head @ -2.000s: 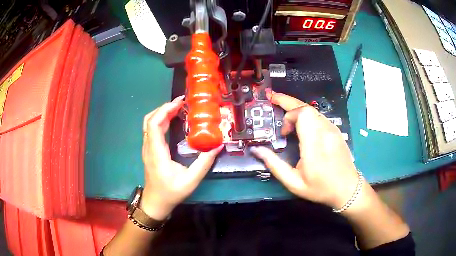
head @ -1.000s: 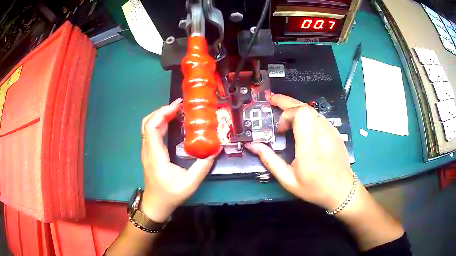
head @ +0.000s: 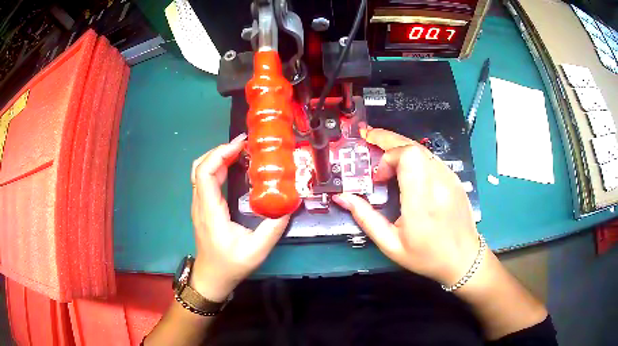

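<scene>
The display board (head: pixel 354 167) lies in the clear board nest under the press head, its digits lit white with red glow around it. The orange-red clamp handle (head: pixel 272 138) hangs down over the left of the nest and hides part of it. My left hand (head: pixel 227 209) holds the nest's left side, thumb at the front edge beside the handle's end. My right hand (head: pixel 423 203) holds the nest's right side, index finger at the back right corner and thumb at the front edge. The black test fixture (head: pixel 420 101) is beneath.
Red foam trays (head: pixel 68 169) are stacked at left. A panel meter (head: pixel 431 33) behind the fixture reads 00.7. A pen (head: pixel 480 94), a white paper slip (head: pixel 522 132) and a cardboard tray with white pieces (head: pixel 555 81) are at right. A black cable (head: pixel 342 61) hangs before the press head.
The handle's end sits slightly lower in view than before. The meter went from 00.6 to 00.7. The board's lit digits and the red glow have changed. Both hands stay around the nest.
</scene>
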